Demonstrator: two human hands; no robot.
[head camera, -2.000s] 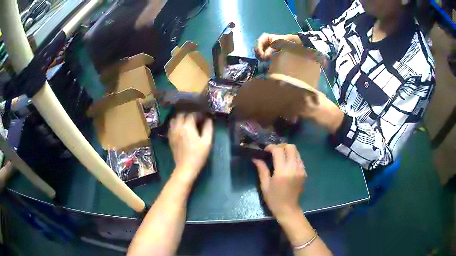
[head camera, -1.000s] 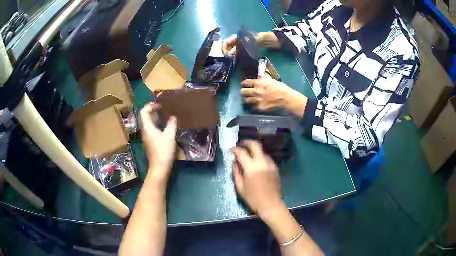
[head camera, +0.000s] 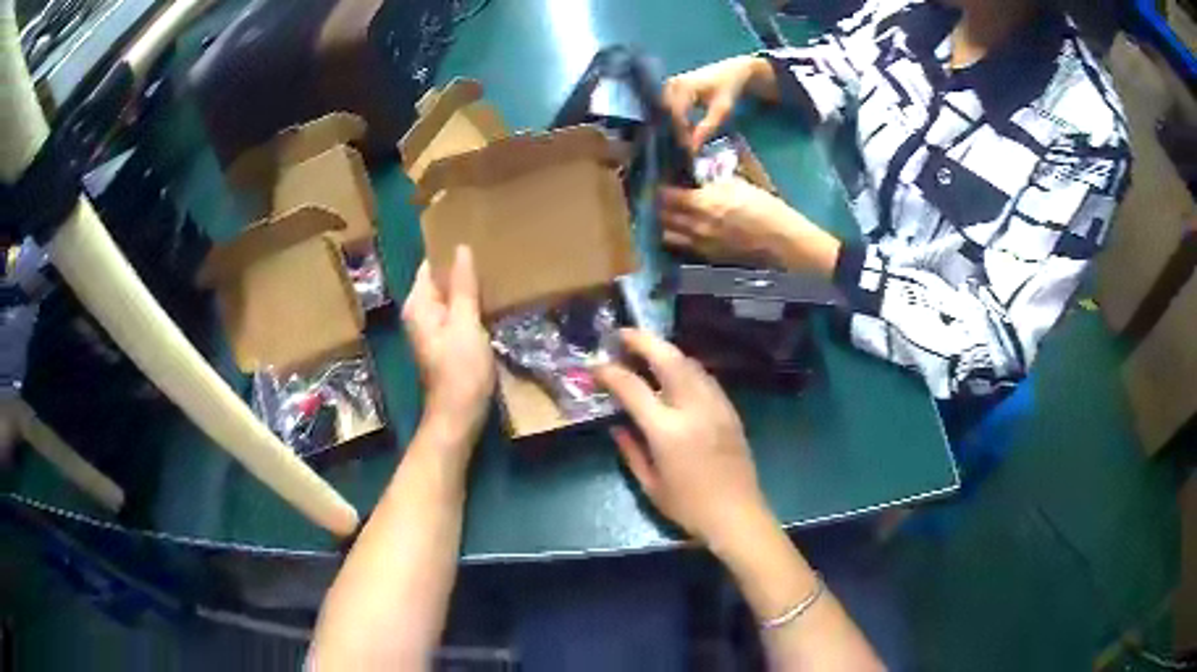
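An open mailer box (head camera: 532, 230) with a brown inside stands in front of me, its lid up and ear flaps out. My left hand (head camera: 449, 344) holds its left side, thumb on the lid. A shiny clear polybag pack (head camera: 562, 352) with dark, white and red spots lies in its tray, leaving bare brown at the near left corner. My right hand (head camera: 676, 427) is at the tray's right side, fingertips on the bag, slightly blurred; whether it grips the bag is unclear. A closed-looking black carton (head camera: 746, 326) lies just right of the box.
Open boxes with bagged parts stand at left (head camera: 292, 309) and behind it (head camera: 328, 197). Another open lid (head camera: 453, 129) stands behind my box. A co-worker in a patterned shirt (head camera: 978, 184) handles boxes at right. A cream pipe (head camera: 197, 381) slants across the left. A large dark bin (head camera: 282, 79) stands behind.
The box at my left hand is turned and opened wider, showing its brown lid and bag. My right hand has moved from the black carton to this box's tray. The co-worker's hands have shifted.
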